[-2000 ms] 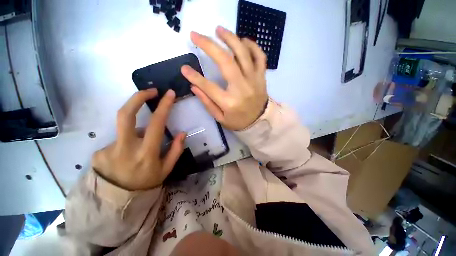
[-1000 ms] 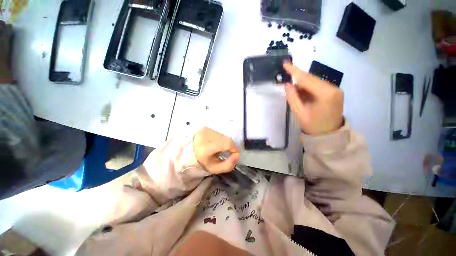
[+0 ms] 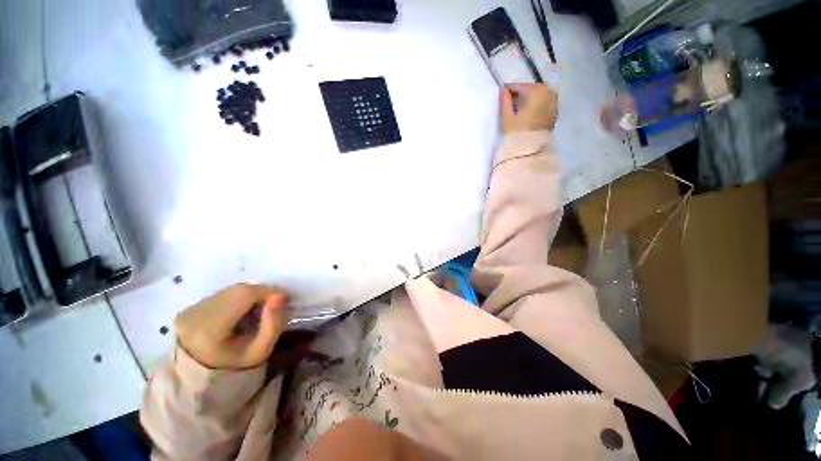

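A phone middle frame (image 3: 506,47) with a black camera end and an open window lies at the table's upper right. My right hand (image 3: 531,106) has its fingers closed on the frame's near end. My left hand (image 3: 232,326) is curled at the table's near edge, thumb and forefinger close together. A thin clear strip (image 3: 312,315) shows beside its fingertips; whether the hand holds it I cannot tell. A flat black square with a grid of dots (image 3: 362,114) lies at the table's middle.
Loose black pieces (image 3: 240,106) lie near a dark grey bag (image 3: 216,27). Larger phone frames (image 3: 72,198) are at far left. A second black block (image 3: 362,9) is at the top. Tweezers (image 3: 543,29) lie right of the frame. A carton (image 3: 707,270) with strings stands lower right.
My right hand has carried the phone frame from in front of me to the far right. The view has swung right. My left hand stays low near the table edge.
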